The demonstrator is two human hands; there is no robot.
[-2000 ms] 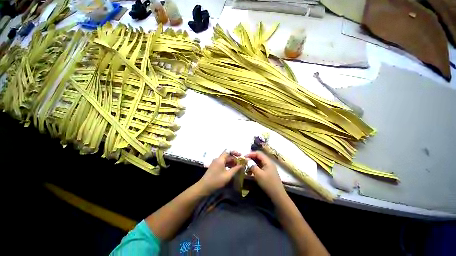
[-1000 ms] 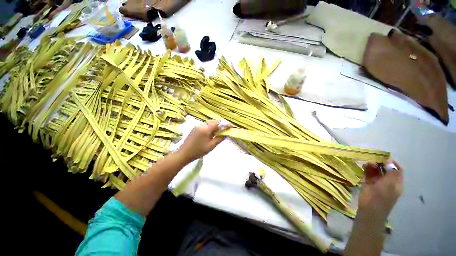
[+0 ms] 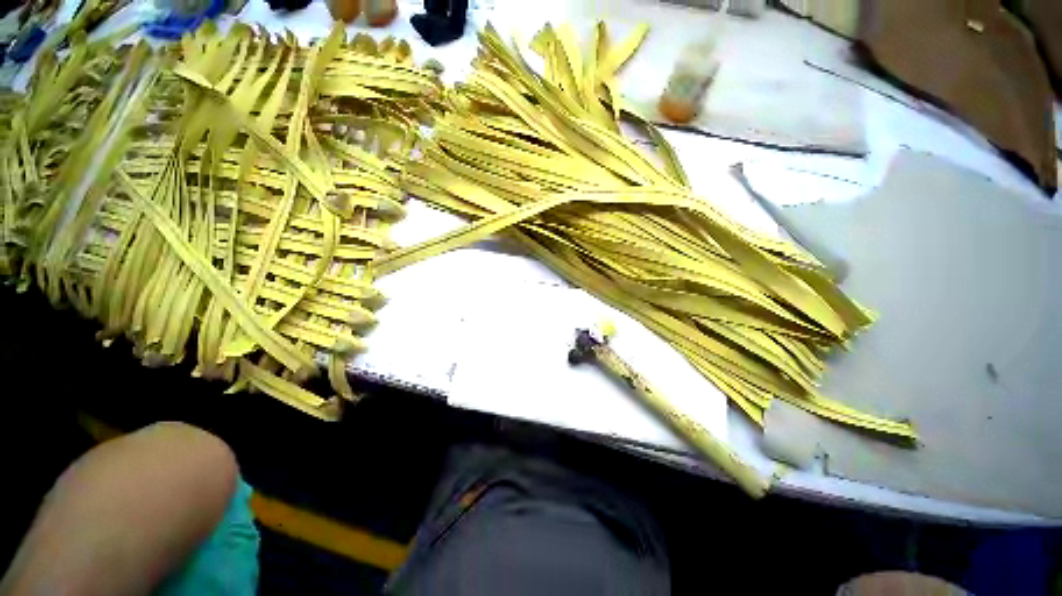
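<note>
Neither of my hands is in the picture; only a bare arm with a turquoise sleeve shows at the lower left, and a bit of skin at the bottom right edge. A loose pile of yellow straps fans across the table in front of me. One strap lies across it, its left end near the crossed strap stack. A pale-yellow stick, perhaps a glue brush, with a dark clotted head lies on the white work surface near the front edge.
A small bottle with amber liquid stands beyond the pile. A grey sheet lies at right, brown panels at far right. A black lumpy object and part of a blue tray show at the far side.
Both hands have left the picture. The strap they held stretched over the pile is let go, and a strap now lies across the pile toward the stack. The view has shifted.
</note>
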